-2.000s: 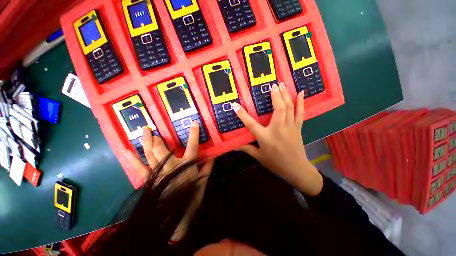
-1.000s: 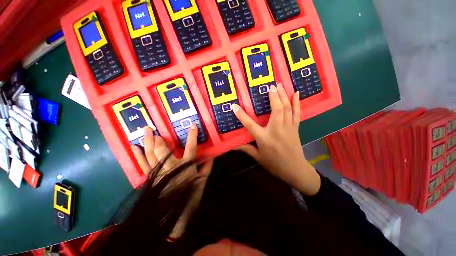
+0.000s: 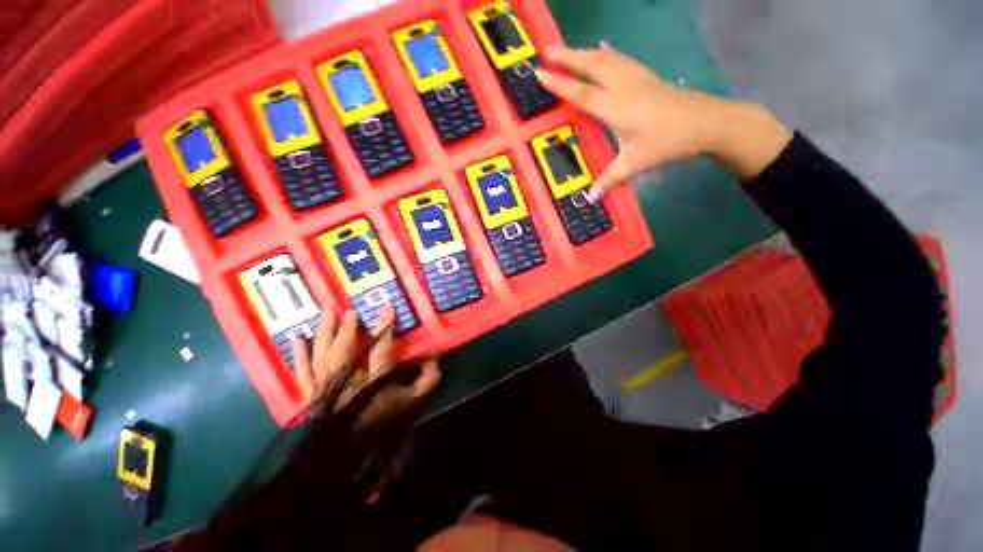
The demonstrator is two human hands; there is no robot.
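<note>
A red phone tray (image 3: 426, 173) lies on the green bench with keypad phones in two rows. Several screens are blue, some showing white text. The near-left phone (image 3: 282, 293) has a pale, bright screen. My left hand (image 3: 361, 361) is at the near-left corner, fingertips on the keys of the two leftmost near-row phones, partly hidden by dark hair. My right hand (image 3: 636, 113) spreads over the right end, fingers at the far-right phone (image 3: 517, 59) and thumb at the keypad of the near-right phone (image 3: 571, 183). Both those screens are dark. Neither hand grips anything.
A battery heap (image 3: 43, 323) lies at the left, with a single phone (image 3: 137, 464) below it. A white card-like piece (image 3: 169, 250) lies beside the tray. Red stacked trays (image 3: 119, 86) stand at upper left. A floor tray stack (image 3: 755, 323) is at the right, partly behind my sleeve.
My right hand has moved up and right from the near-row phones to the right-end phones. More far-row phones show in full, with blue screens. The near-left screen has turned pale. My left hand stays at the near-left phones.
</note>
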